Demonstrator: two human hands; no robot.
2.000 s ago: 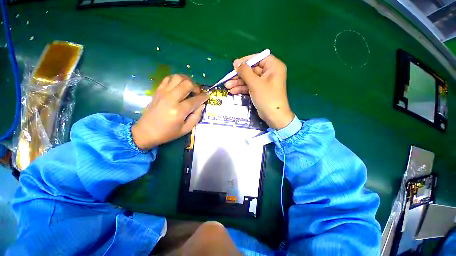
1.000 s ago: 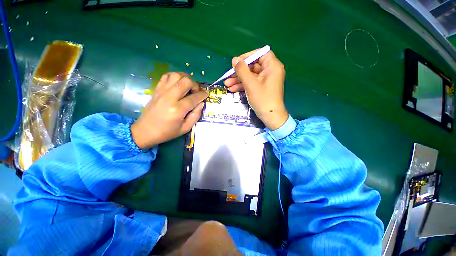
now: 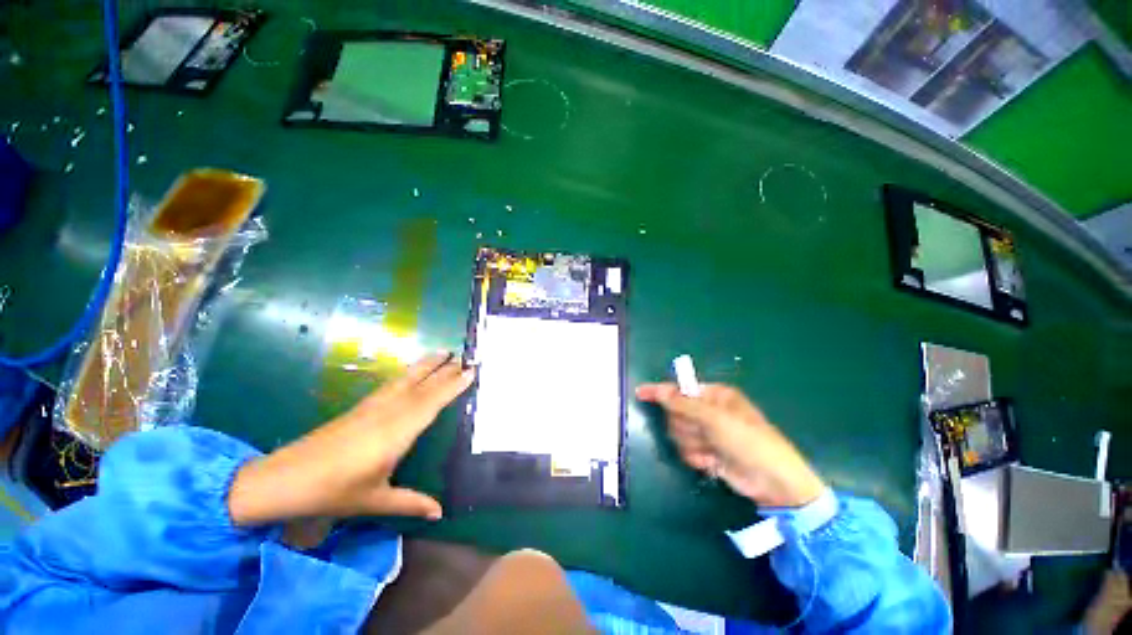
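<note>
The open tablet unit (image 3: 546, 385) lies on the green mat in front of me, its board end (image 3: 546, 283) away from me with amber pieces at its left part. My left hand (image 3: 360, 453) is spread flat, fingertips at the tablet's left edge, holding nothing visible. My right hand (image 3: 726, 434) is right of the tablet, apart from it, with the index finger extended. It holds the white tweezers (image 3: 687, 375), whose end sticks up above the fingers; the rest is hidden by the hand. A pale strap is on my right wrist.
An amber film sheet (image 3: 360, 341) lies left of the tablet. Bagged amber sheets (image 3: 155, 310) and a blue hose (image 3: 121, 186) are at left. Other tablets lie at the back (image 3: 379, 81), back left (image 3: 180, 50) and right (image 3: 953, 254). Grey plates (image 3: 1055, 511) and a person's hand (image 3: 1105, 608) are at far right.
Both hands have left the board end and come nearer to me, left to the tablet's side, right clear of it. The tweezers moved with the right hand. The view has shifted, showing more back tablets.
</note>
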